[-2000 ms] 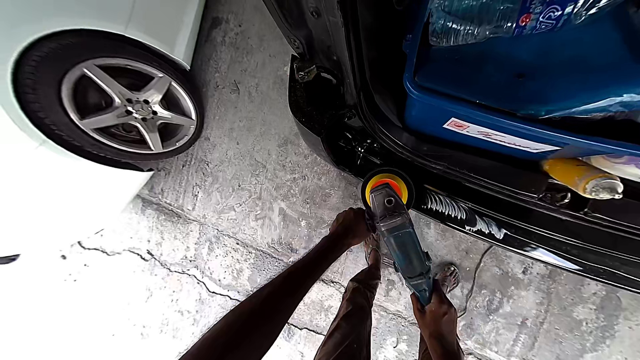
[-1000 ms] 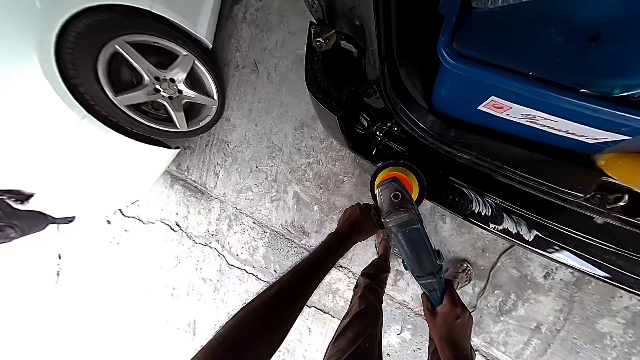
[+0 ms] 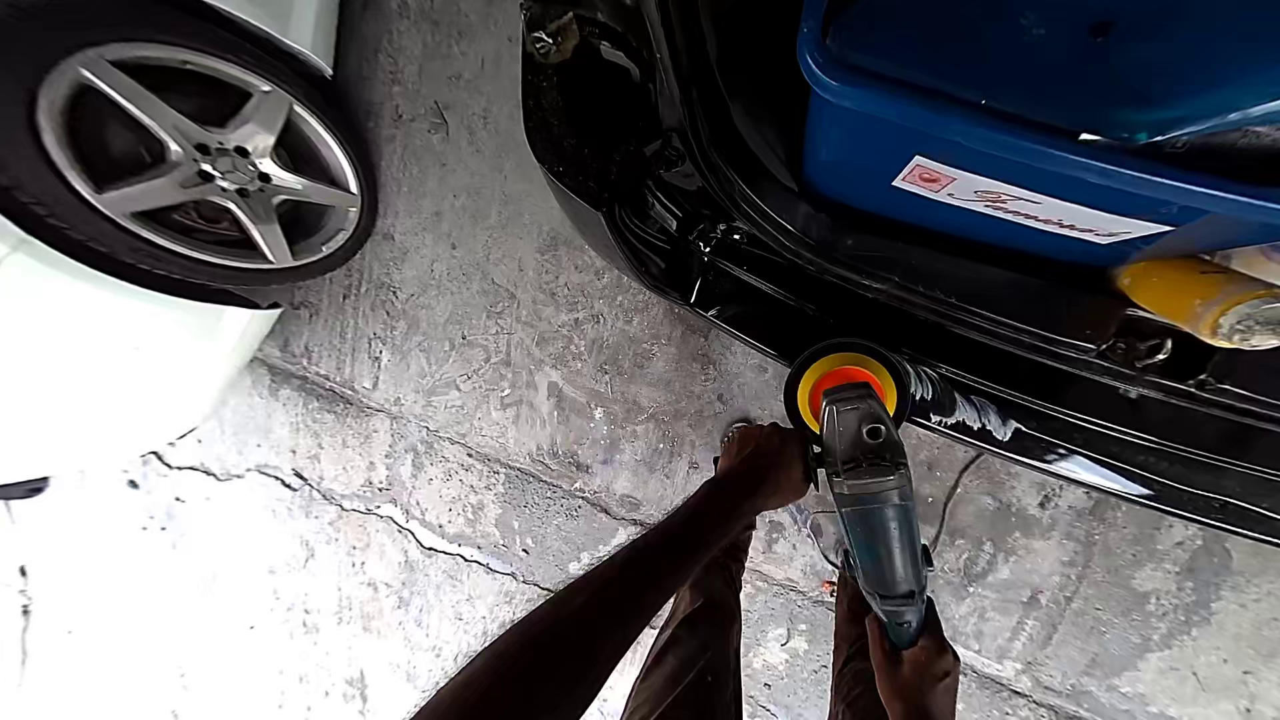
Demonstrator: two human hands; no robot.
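Note:
An electric rotary polisher (image 3: pixel 880 520) with a round pad, yellow and red on its back, lies over the top of a black car's rear bumper (image 3: pixel 1000 380). My left hand (image 3: pixel 765 465) is closed around the side handle near the polisher's head; the handle itself is mostly hidden. My right hand (image 3: pixel 915 660) grips the rear end of the body. White compound smears (image 3: pixel 965 408) mark the bumper just right of the pad. The pad's face is out of sight, and whether it spins cannot be told.
Inside the open boot sits a blue plastic bin (image 3: pixel 1000 150) with a label, and a yellow bottle (image 3: pixel 1195 298) lies beside it. A white car's wheel (image 3: pixel 215 160) stands at the upper left. A cable (image 3: pixel 955 495) runs over the cracked concrete floor (image 3: pixel 480 330).
The pad has shifted a little to the right along the bumper, closer to the white smears. Both hands have kept their hold on the polisher. The view has moved somewhat.

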